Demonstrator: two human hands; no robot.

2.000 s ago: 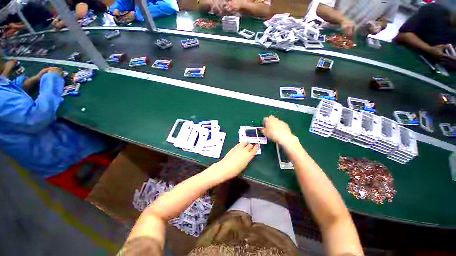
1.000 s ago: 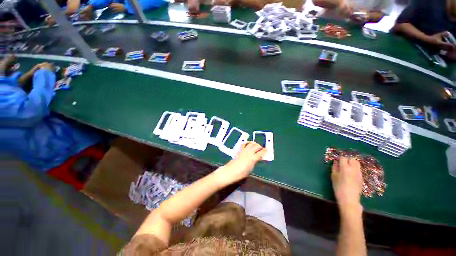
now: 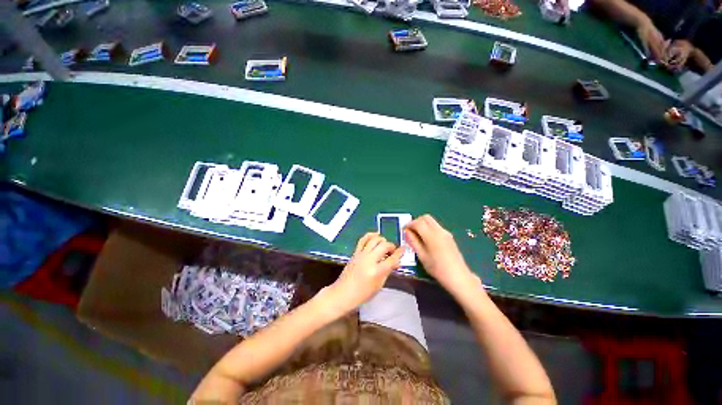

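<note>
A white frame point(image 3: 390, 225) lies on the green tabletop directly in front of me, near the table's front edge. My left hand point(image 3: 375, 261) rests on its lower left part with bent fingers. My right hand point(image 3: 428, 242) has its fingertips at the frame's right side; any small part between them is too small to tell. Loose white frames point(image 3: 332, 212) lie to the left, several of them overlapping. A heap of small copper-coloured parts point(image 3: 532, 244) lies to the right of my right hand.
Neat stacks of white frames point(image 3: 529, 158) stand beside the pale belt rail point(image 3: 332, 112). More stacks point(image 3: 697, 221) stand at the far right. Part-assembled units point(image 3: 266, 70) lie on the dark belt. An open cardboard box point(image 3: 119, 277) with jumbled frames is below the table. Another person's hands point(image 3: 663, 49) show at top right.
My right hand has moved from the copper-coloured heap back left to the frame. My left hand remains at the frame. The view has shifted, showing more stacks at the right.
</note>
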